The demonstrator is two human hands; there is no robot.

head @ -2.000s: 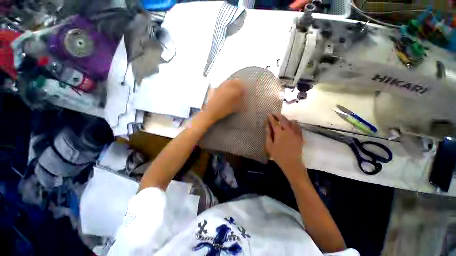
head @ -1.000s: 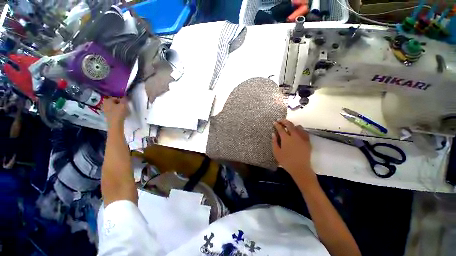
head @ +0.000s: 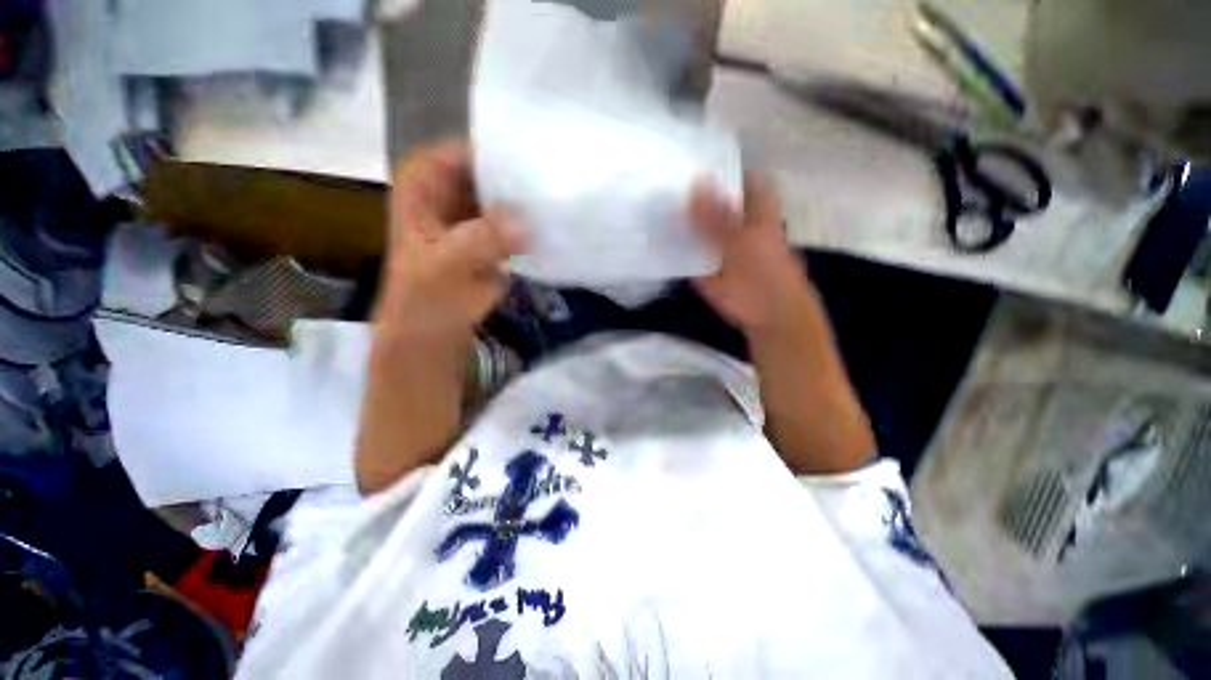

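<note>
A white fabric piece (head: 598, 146) is held up in front of me at the top centre, blurred by motion. My left hand (head: 445, 246) grips its lower left side, with the thumb on top. My right hand (head: 750, 253) grips its lower right side, with the thumb on top. The fingers beneath the piece are hidden. A brown-grey fabric panel (head: 428, 80) lies on the table behind the white piece, partly covered by it.
Black-handled shears (head: 980, 193) lie at the right on the table (head: 850, 179), with a slim blue and a yellow-green tool (head: 969, 60) behind them. White pieces (head: 226, 412) are stacked at my left. A dark flat object (head: 1171, 233) sits at the right end.
The view has tilted down towards my lap. My left hand has come back from the far left pile, and both hands now hold a white piece. My right hand has left the brown-grey panel.
</note>
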